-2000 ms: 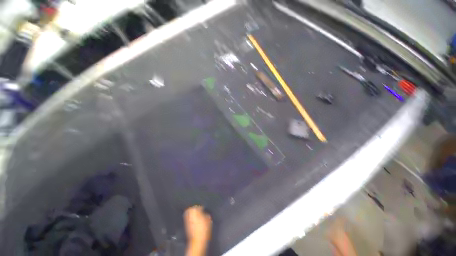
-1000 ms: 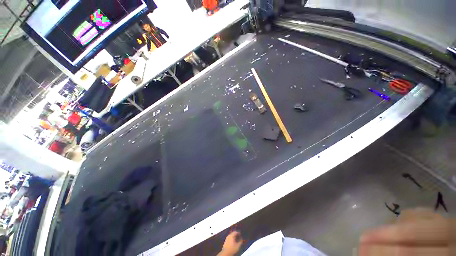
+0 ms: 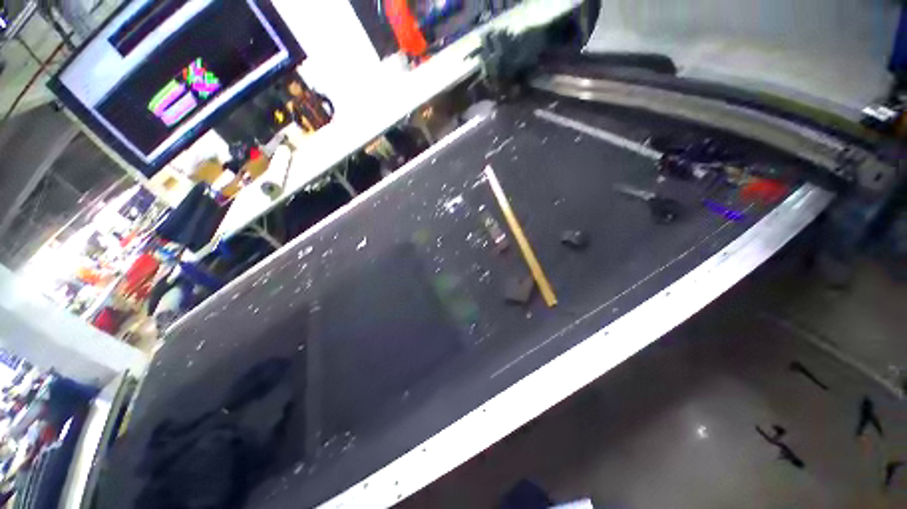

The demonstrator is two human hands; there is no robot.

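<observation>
Neither of my hands is in the picture. The dark cutting table bed (image 3: 398, 437) fills the middle, with lint specks and a pale metal edge. A crumpled heap of black fabric (image 3: 204, 442) lies at its near left. A flat dark rectangle of fabric (image 3: 383, 308) lies in the middle. A yellow yardstick (image 3: 521, 239) lies to its right, with a small dark square piece (image 3: 518, 290) beside its near end. Dark scissors (image 3: 658, 206), a blue-purple pen (image 3: 723, 211) and a red-handled tool (image 3: 764, 190) lie near the far right corner.
A monitor (image 3: 179, 84) with coloured pattern shapes stands at the upper left. A long white table (image 3: 343, 129) stands behind the bed. A metal rail (image 3: 696, 109) crosses the bed's right end. Dark scraps (image 3: 781, 445) lie on the floor at the lower right.
Both hands, seen low in the earlier frames, have left the picture. The view has shifted slightly since one second ago. The fabric and tools appear to lie in the same places.
</observation>
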